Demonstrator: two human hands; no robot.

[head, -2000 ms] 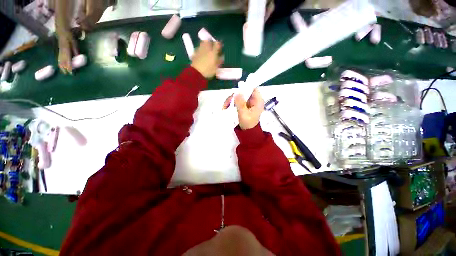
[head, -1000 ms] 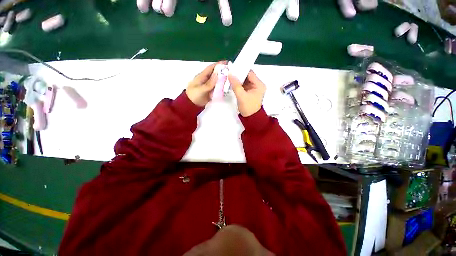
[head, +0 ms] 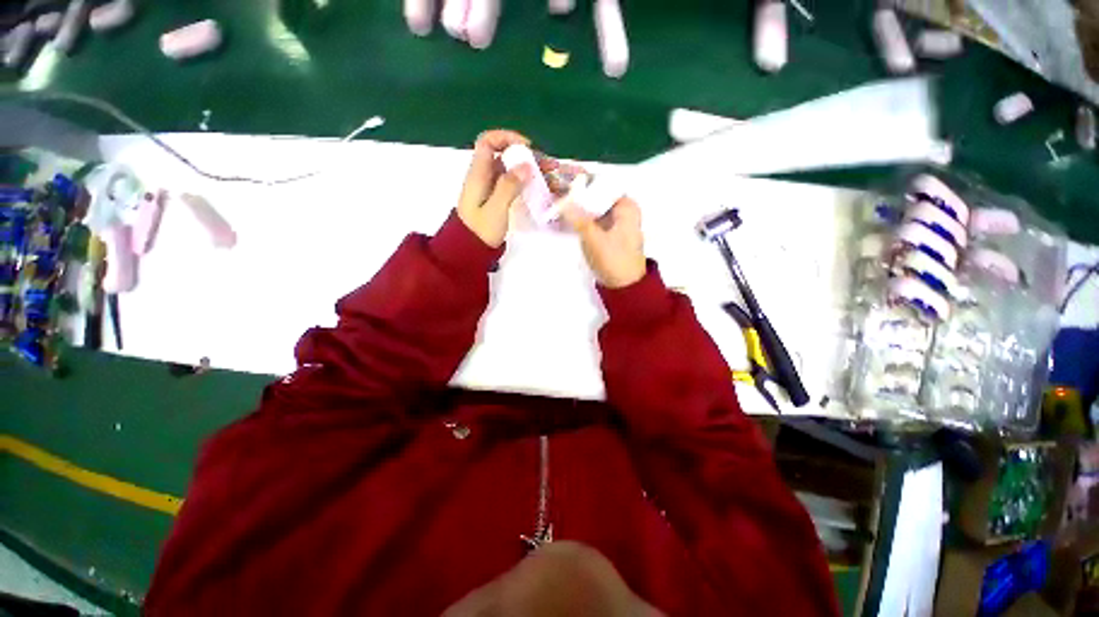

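My left hand (head: 488,199) is shut on a pink device housing (head: 532,183), held tilted above the white bench. My right hand (head: 612,239) is close beside it, with its fingertips at the housing's lower end. It holds a long white sticker strip (head: 807,130) that sticks out to the upper right, over the edge of the green belt. Whether a single sticker is at the fingertips is too small to tell. A white backing sheet (head: 540,325) with notched edges lies on the bench below my hands.
A hammer (head: 756,307) and yellow-black pliers (head: 754,357) lie right of my hands. Beyond them is a clear blister tray (head: 882,383) with pink-white curved parts. Several pink housings lie on the green belt (head: 325,97). A thin cable (head: 271,181) and blue components (head: 34,277) are at left.
My left hand has picked up a pink housing from the belt and brought it to my right hand. The strip has swung lower to the right. The camera view has shifted.
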